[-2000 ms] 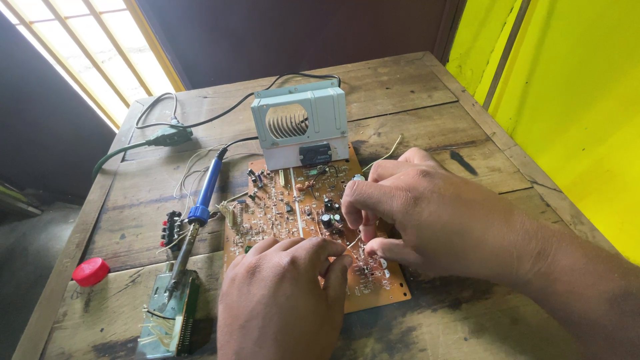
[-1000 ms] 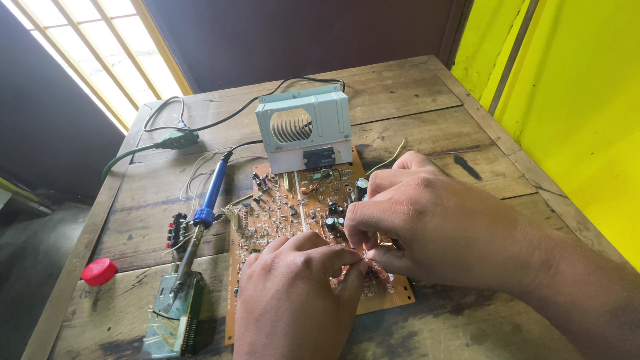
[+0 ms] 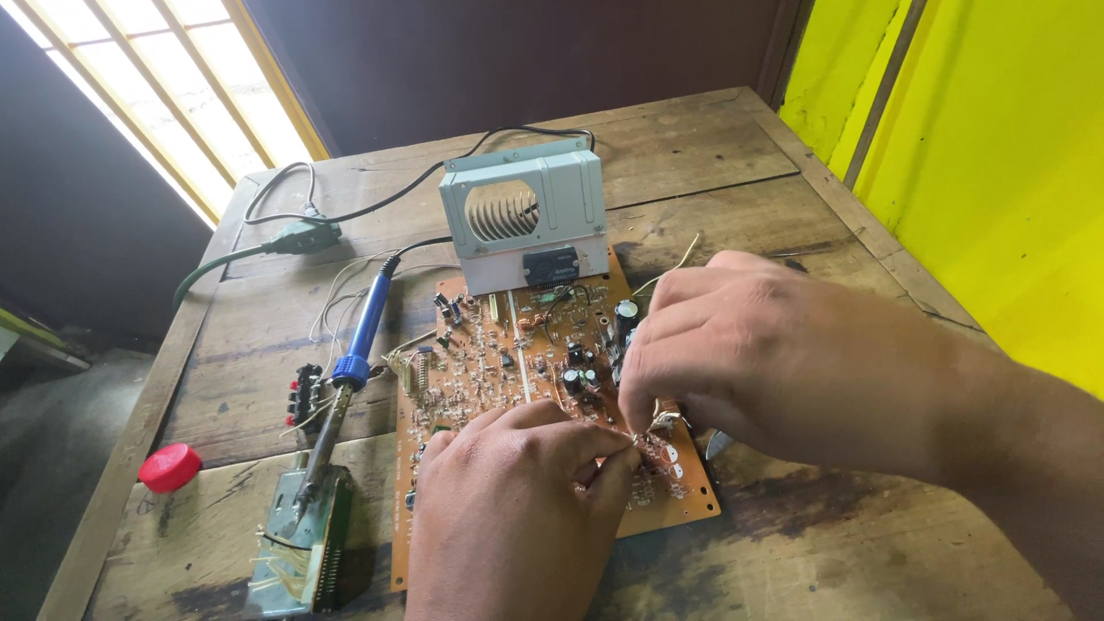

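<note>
An orange-brown circuit board (image 3: 483, 345) lies on the wooden table, with capacitors and other parts mounted on it. My left hand (image 3: 526, 509) rests over its near edge, thumb and forefinger pinched on a small thing, perhaps a wire end. Right beside those fingertips, my right hand (image 3: 742, 362) bends down over the board's right side, its fingertips close to a pale wire (image 3: 664, 420); whether they grip it cannot be told. A pale metal heatsink housing (image 3: 526, 207) stands at the board's far end. To the left, a blue-handled soldering iron (image 3: 364, 323) leans its tip on a metal module (image 3: 285, 535).
A red cap (image 3: 170, 468) sits near the table's left edge. Behind the iron are a green plug connector (image 3: 302, 237) and a black cord (image 3: 379, 205) running to the back. A small black terminal block (image 3: 306, 397) with red parts lies left of the iron.
Both hands stay over the board's near right part. The fingertips of my right hand have shifted a little around those of my left hand.
</note>
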